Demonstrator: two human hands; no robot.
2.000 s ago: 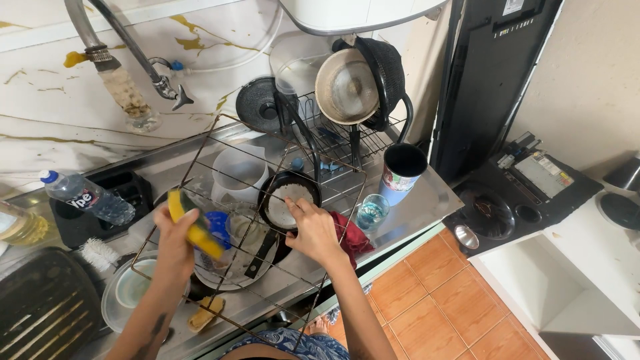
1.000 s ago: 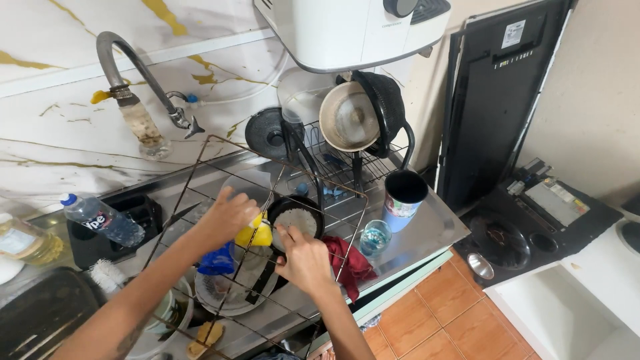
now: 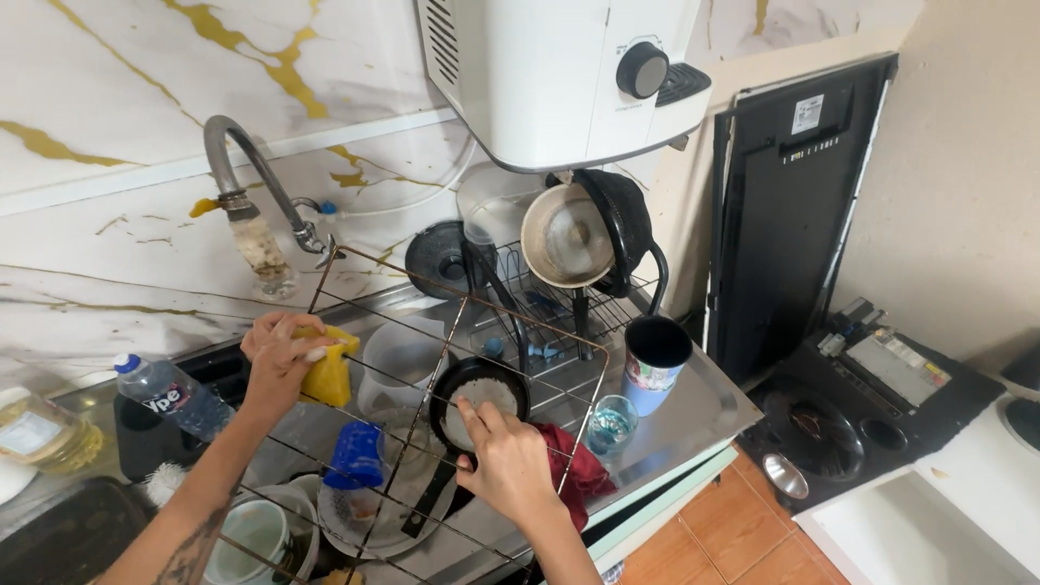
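Observation:
A wire rack (image 3: 463, 301) of thin, brownish metal rods is held slanted above the sink. My left hand (image 3: 284, 357) grips a yellow sponge (image 3: 329, 370), pressed around a rod on the rack's left part. Near the rack's middle, my right hand (image 3: 504, 455) has its fingers closed at a rod. Beneath the rods are a small black frying pan (image 3: 479, 406), a blue cup (image 3: 356, 457), a translucent plastic container (image 3: 398, 357) and a plate (image 3: 382, 532). A dark red cloth (image 3: 573, 479) lies beyond my right hand.
A faucet (image 3: 260, 175) rises behind the sink. At left stand a detergent bottle (image 3: 179, 398) and a bottle of yellow liquid (image 3: 49, 435). A tumbler (image 3: 654, 366) and glass (image 3: 609, 426) are on the right. Pans (image 3: 569, 236) rest in a dish rack beneath a white appliance (image 3: 569, 81).
My left hand with the sponge has moved from near the small pan, one second ago, to the rack's left part. My right hand remains near the rack's middle. The view has shifted.

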